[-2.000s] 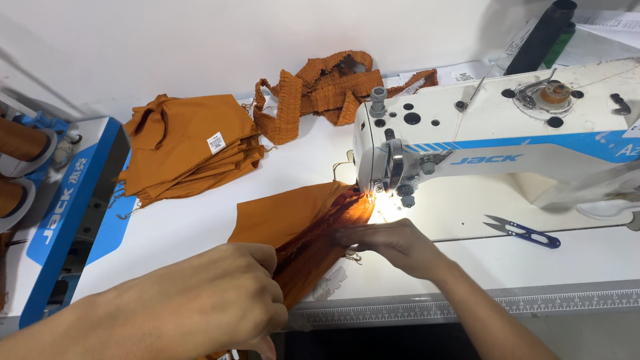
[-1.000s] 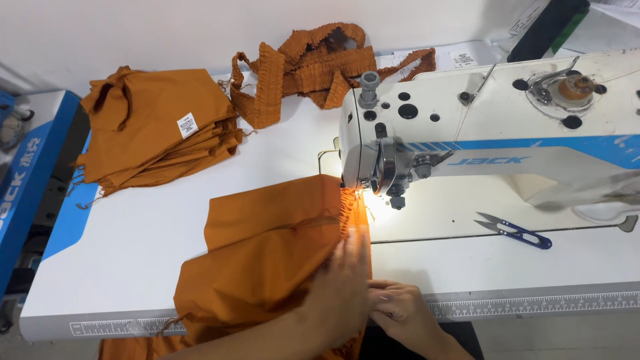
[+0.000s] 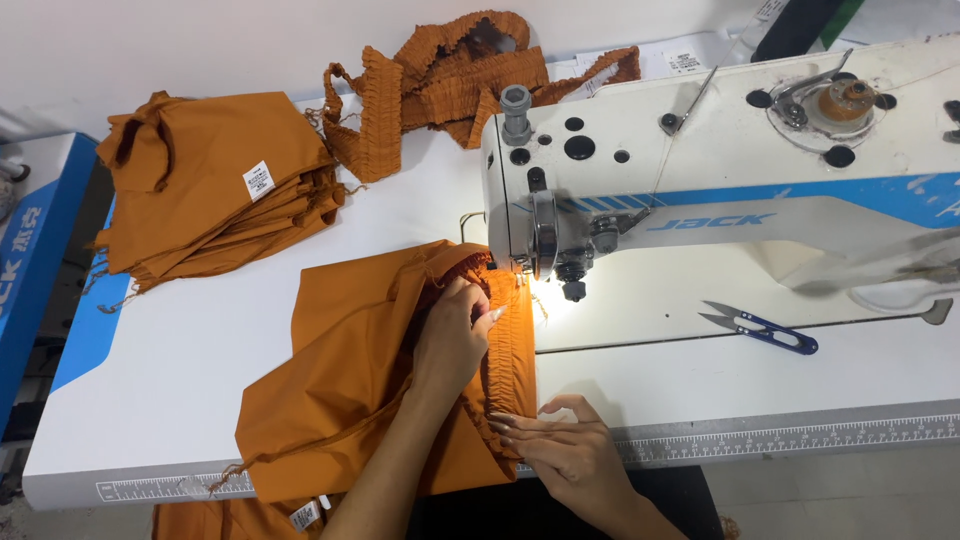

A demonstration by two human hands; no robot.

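Rust-orange fabric (image 3: 337,330) lies on the sewing table, its gathered band (image 3: 510,352) running from under the head of a white Jack sewing machine (image 3: 720,180) to the table's front edge. My left hand (image 3: 454,337) pinches the fabric's gathered edge just left of the lit needle area; the needle itself is hard to make out. Lower down, my right hand (image 3: 559,450) rests its fingertips on the near end of the band, thumb and fingers partly spread. Whether it grips the cloth cannot be told.
A pile of orange fabric pieces (image 3: 217,172) with a white label lies at the left. Gathered orange bands (image 3: 472,82) are heaped behind the machine head. Blue thread snips (image 3: 761,328) lie on the machine bed. A ruler strip (image 3: 787,442) runs along the front edge.
The fabric, bunched between both hands two seconds ago, now lies spread with its gathered band straight below the machine head. My left hand has moved up along the band since one second ago.
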